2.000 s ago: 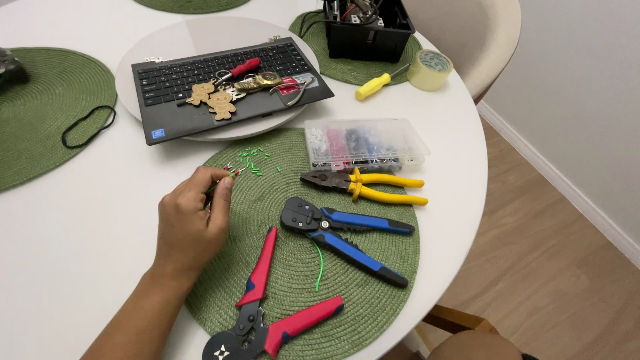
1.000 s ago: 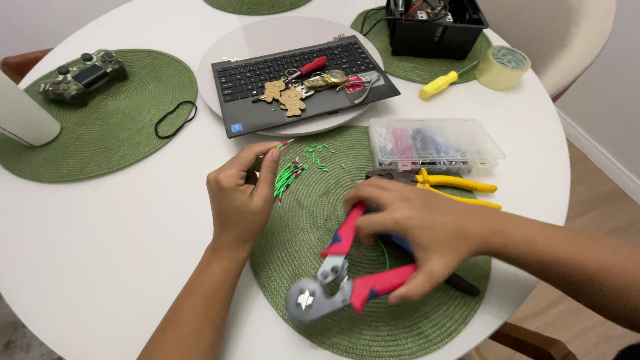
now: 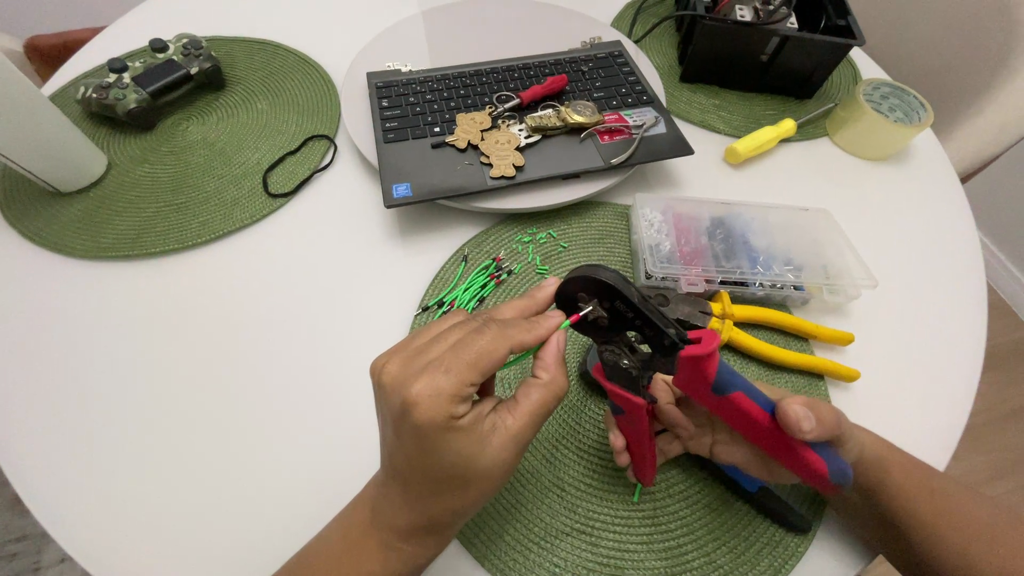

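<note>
My left hand (image 3: 472,392) pinches a green wire (image 3: 522,357) whose end carries a red ferrule with a metal tip. That tip lies at the jaw opening of a ferrule crimping tool (image 3: 632,320) with red and blue handles. My right hand (image 3: 720,432) grips the tool by its spread handles. Behind my left fingers lies a bundle of green wires (image 3: 474,286) with red and black ferrules, beside snipped green insulation bits (image 3: 538,248). Partly hidden under my right hand is a blue and black handled tool (image 3: 760,496). Yellow-handled combination pliers (image 3: 784,324) lie just right of the crimper head.
A clear plastic case (image 3: 744,240) of ferrules sits behind the pliers. Farther back are a laptop keyboard base (image 3: 520,112) with keychains and a watch on it, a yellow screwdriver (image 3: 760,142), a tape roll (image 3: 880,120) and a black box (image 3: 768,56). A game controller (image 3: 152,76) rests at left.
The crimping tool, lying on the mat two seconds ago, is now raised in my right hand with its head up by my left fingers. The wire end has come to its jaws.
</note>
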